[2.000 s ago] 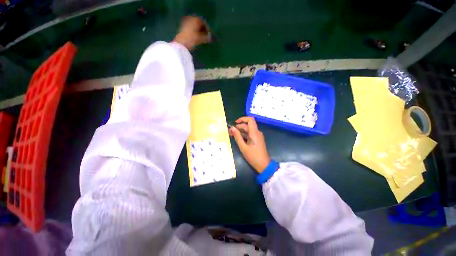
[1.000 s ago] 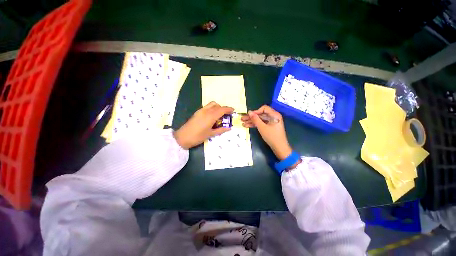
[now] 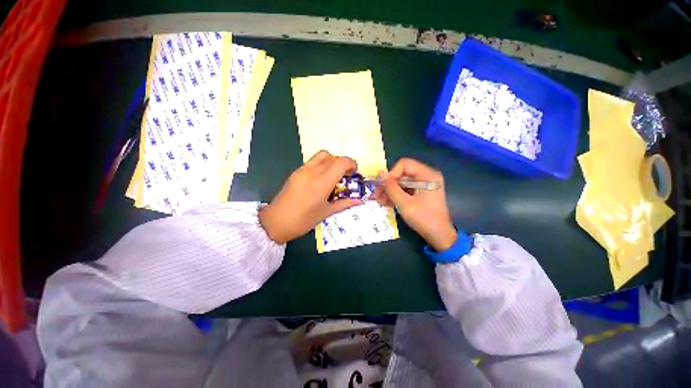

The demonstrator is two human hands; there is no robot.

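My left hand [image 3: 309,195] holds a small dark electronic module [image 3: 350,187] with shiny spots between thumb and fingers, above the adhesive sheet. My right hand [image 3: 415,198] grips thin silver tweezers [image 3: 421,184], a blue wristband on its wrist. The tweezers' tip is at the module's right side; whether it holds a small piece is too small to tell. The adhesive sheet in use [image 3: 339,117] lies upright under the hands, plain yellow above and white with blue print below. The blue parts bin [image 3: 564,136], right of it, holds a loose heap of small white parts [image 3: 496,114].
Spare adhesive sheets [image 3: 186,114] lie at left, with thin dark and reddish sticks [image 3: 117,163] beside them. A red tray [image 3: 19,114] stands at the left edge. At right are yellow liners [image 3: 617,189], a tape roll [image 3: 661,178] and a crumpled clear bag [image 3: 646,117]. A module [image 3: 544,19] lies on the conveyor.
My left hand came back from the conveyor and now holds a module over the sheet. Since a second ago, the tweezers' tip has moved against the module. The view has shifted.
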